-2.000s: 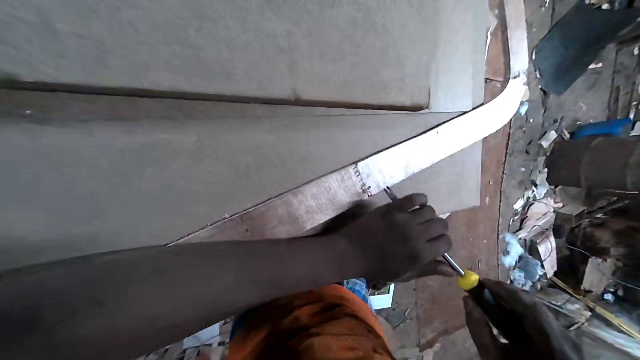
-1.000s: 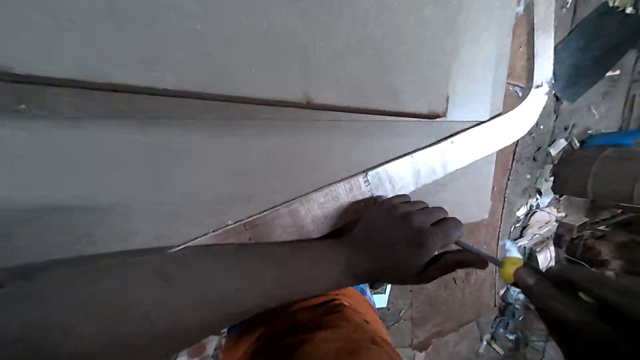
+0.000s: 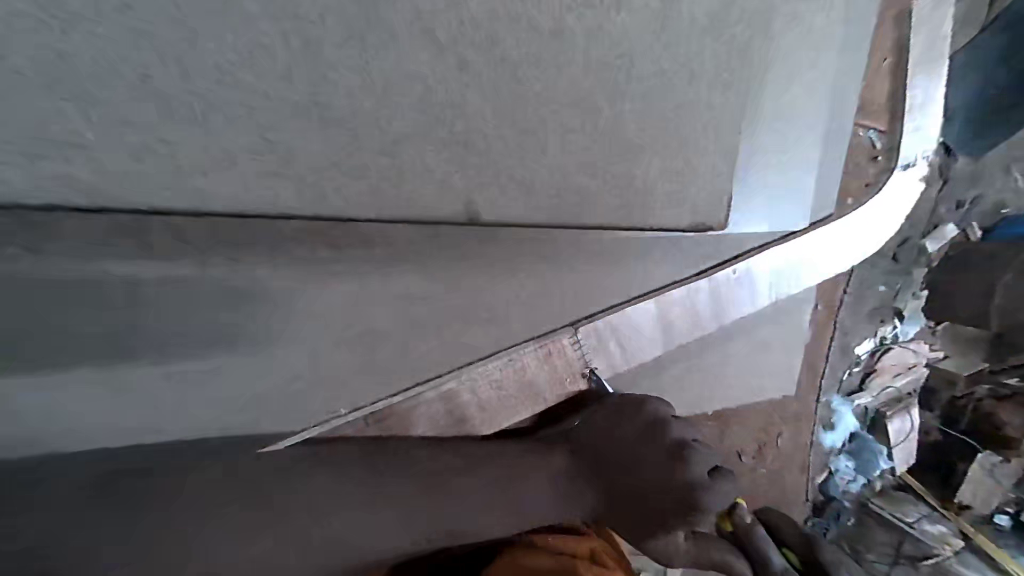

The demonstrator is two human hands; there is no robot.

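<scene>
A long pale strip [image 3: 680,320], bent near its right end, lies on the grey panel [image 3: 360,320]. Across it runs a joint [image 3: 580,349] with small stitch-like marks. My left hand [image 3: 640,464] is closed around the metal shaft of a hand tool, possibly a screwdriver. The tool's tip [image 3: 598,381] shows at the lower edge of the strip, beside the joint; most of the shaft is hidden by my fingers. At the bottom right my right hand [image 3: 772,540] holds the tool's yellow handle [image 3: 725,522], mostly covered. My left forearm overlaps the strip's pointed left end.
A raised grey board edge [image 3: 480,221] crosses above the strip. A brown surface [image 3: 752,448] borders the panel. Scraps and debris [image 3: 896,400] lie at the right, with a dark sheet [image 3: 988,80] above them. Orange cloth [image 3: 552,556] shows below my left arm.
My right hand and the tool handle have come closer to my left hand. The tool's tip, covered one second ago, shows again at the joint. The view has moved closer to the strip.
</scene>
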